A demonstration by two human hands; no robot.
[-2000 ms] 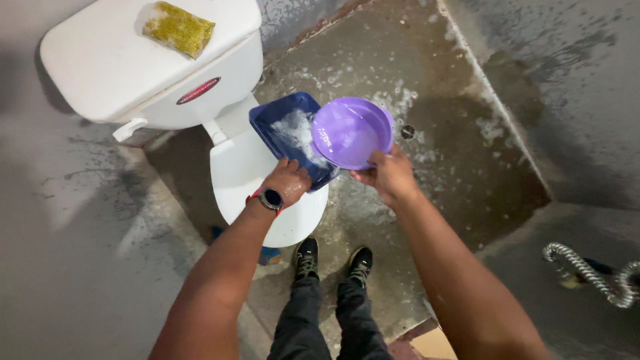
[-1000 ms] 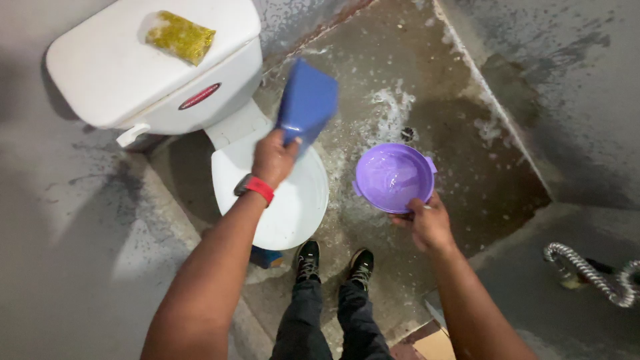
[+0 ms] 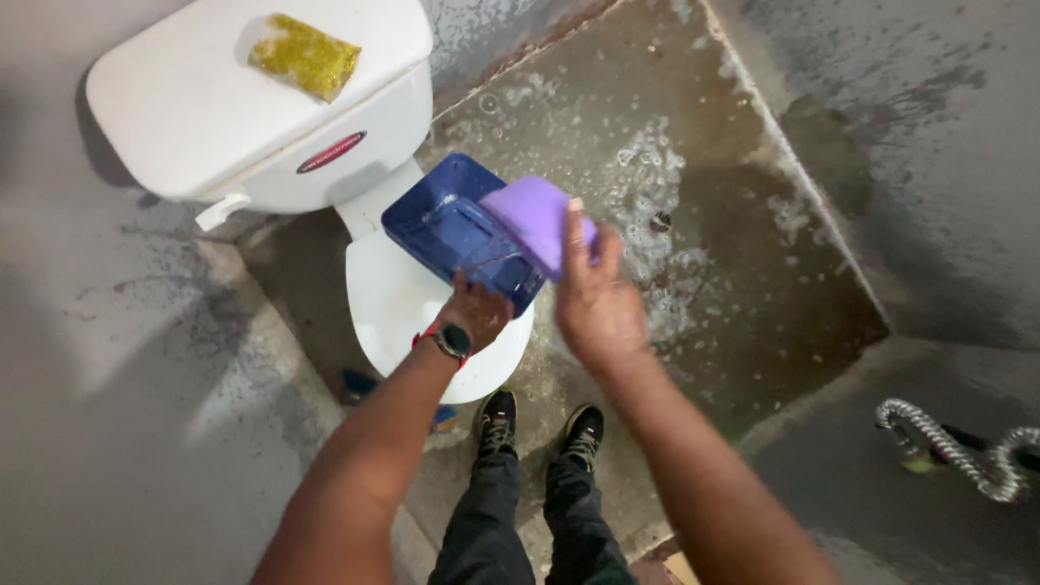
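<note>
My left hand (image 3: 479, 313), with a red-strapped watch on the wrist, grips the near edge of a dark blue rectangular plastic container (image 3: 451, 227). The container's inside faces up, above the closed white toilet lid (image 3: 406, 301). In my right hand (image 3: 597, 284) is a purple plastic bowl (image 3: 532, 219), tilted on its side over the container's right part. A thin streak, apparently water, shows between the bowl and the container. The bowl hides part of the container's right side. The fingertips of my left hand are partly hidden against the container.
A yellow-green packet (image 3: 305, 57) lies on the white toilet tank (image 3: 187, 97), above its flush lever (image 3: 222, 211). Suds and water cover the concrete floor (image 3: 731, 325) around a small drain (image 3: 660, 221). A coiled metallic hose (image 3: 942, 439) is at the right wall.
The blue container, tipped up with its underside showing a second ago, is now turned with its inside up. My right hand has brought the purple bowl left and tilted it over the container.
</note>
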